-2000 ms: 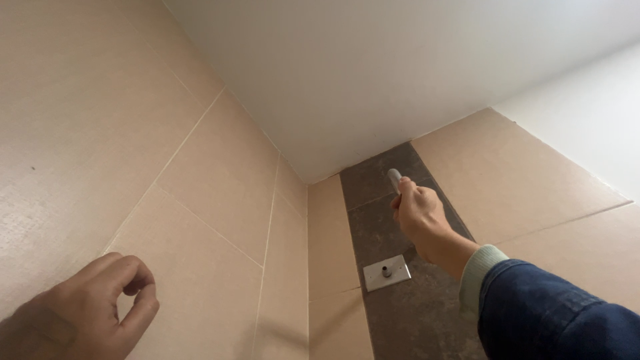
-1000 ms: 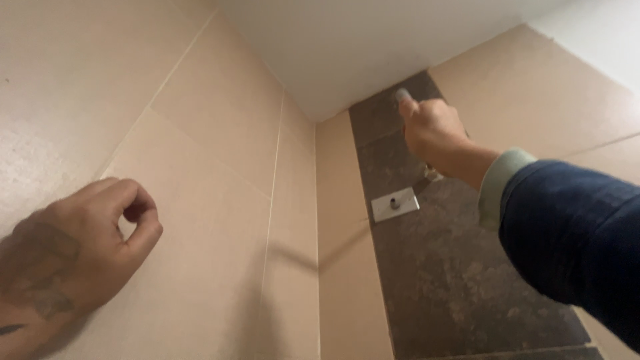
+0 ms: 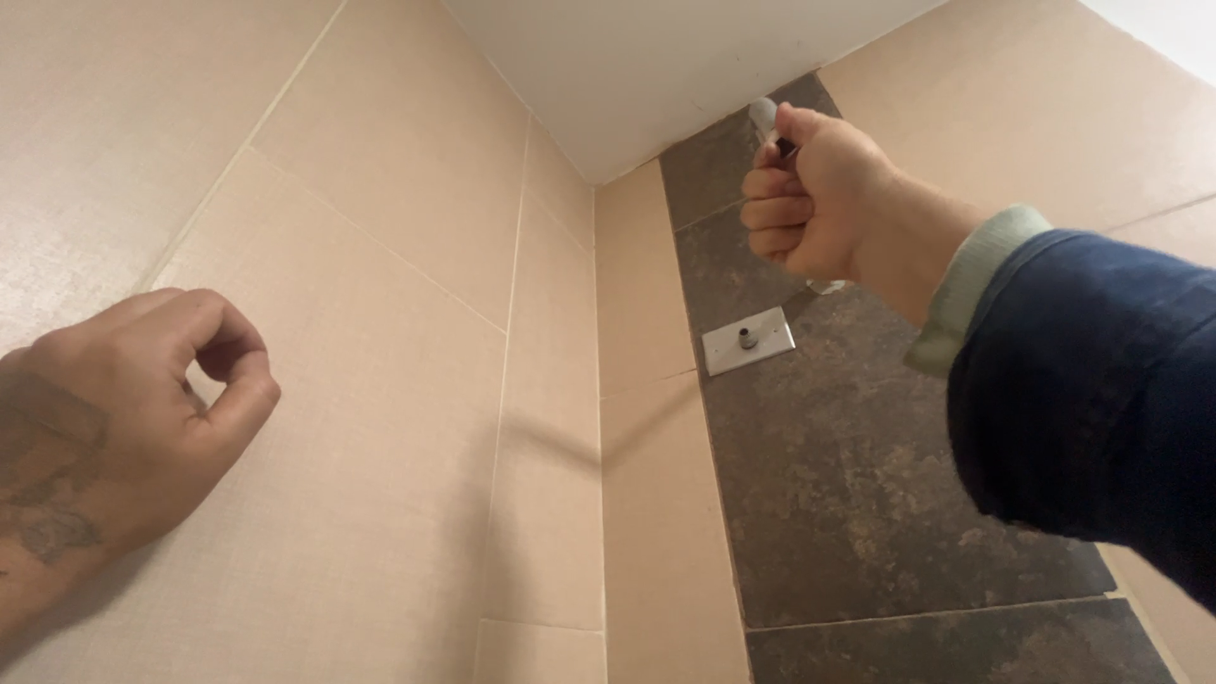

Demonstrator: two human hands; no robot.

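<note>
My left hand [image 3: 190, 408], bare and tattooed, is at the left in front of the beige wall tiles [image 3: 380, 380]. Its thumb and index fingertips meet in a ring, and no object shows between them. At the upper right, my right hand [image 3: 817, 190] has its fingers curled around a small hand-held tool with a light, rounded end [image 3: 763, 116]. What kind of tool it is cannot be told, as the fingers hide most of it. That end is over the dark stone-look tile [image 3: 712, 171], close to the ceiling edge. A navy sleeve with a pale green cuff [image 3: 978, 285] covers the right forearm.
Below my right hand, a metal wall plate [image 3: 722, 351] with a short pipe stub [image 3: 748, 337] sits on the dark tile strip. A whitish patch [image 3: 825, 285] shows beside the wrist. The white ceiling [image 3: 646, 76] meets the tiled corner above.
The right hand has turned, so its curled fingers now show, and it still holds the light-ended tool. The left hand keeps its ring shape. The view has shifted, showing more dark tile below the plate.
</note>
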